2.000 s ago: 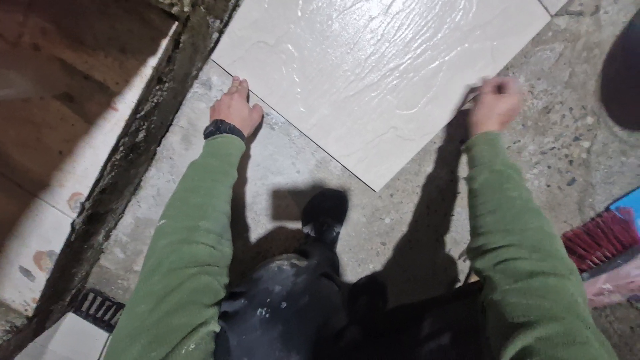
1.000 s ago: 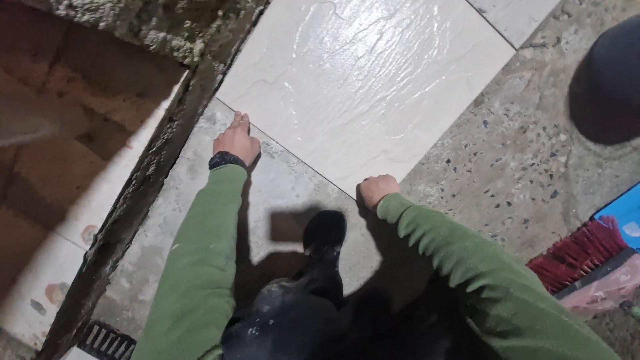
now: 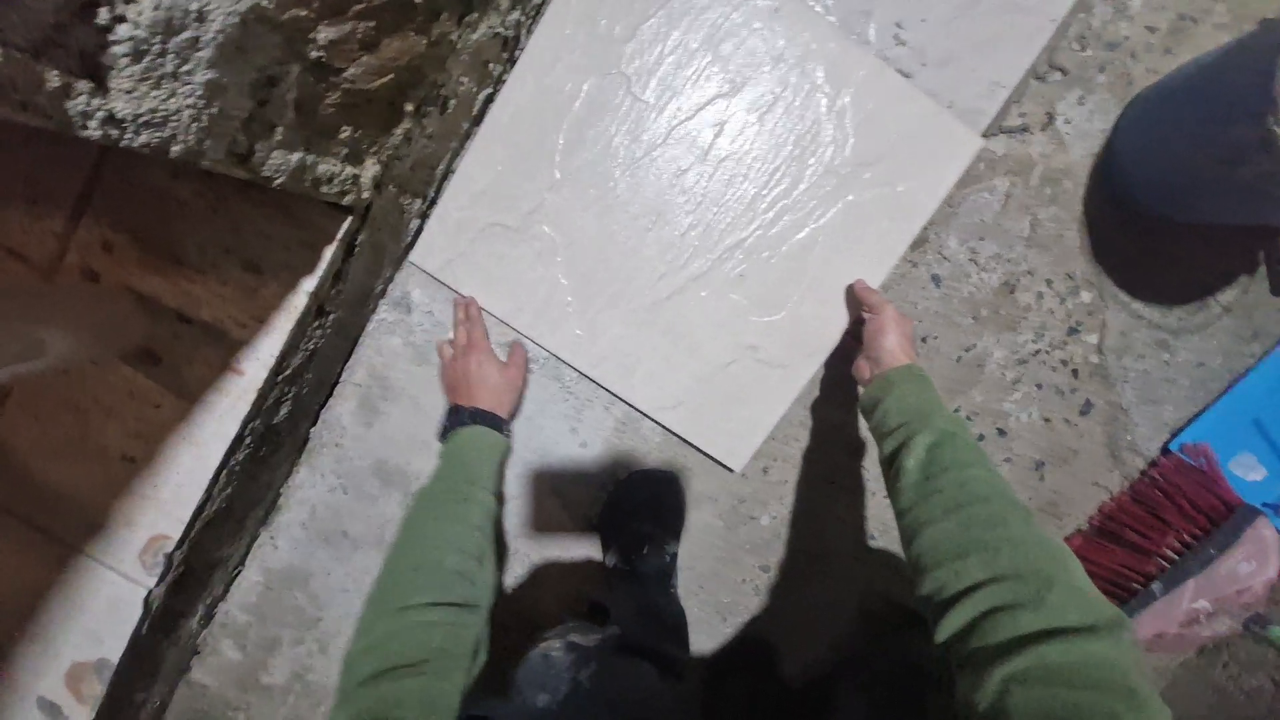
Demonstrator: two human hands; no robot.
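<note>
A large off-white, stone-textured floor tile (image 3: 700,230) lies on the rough concrete floor, with glossy ridges that catch the light. At its near left edge rests my left hand (image 3: 480,362), palm down, fingers spread a little, the fingertips by the tile's rim. My right hand (image 3: 882,335) is at the tile's right edge, thumb side against it and fingers curled low; whether it grips the edge cannot be told. Beyond the tile's far right edge lies another pale tile (image 3: 940,45), the two meeting in a thin joint.
A rough mortar-edged ledge (image 3: 290,440) drops on the left to a lower tiled surface (image 3: 130,330). To the right stand a dark bucket-like container (image 3: 1190,170), a red-bristled brush (image 3: 1155,515) and a blue object (image 3: 1240,430). My black boot (image 3: 645,520) is just below the tile.
My right hand has moved from the tile's near corner up along its right edge. The left hand has stayed by the near left edge.
</note>
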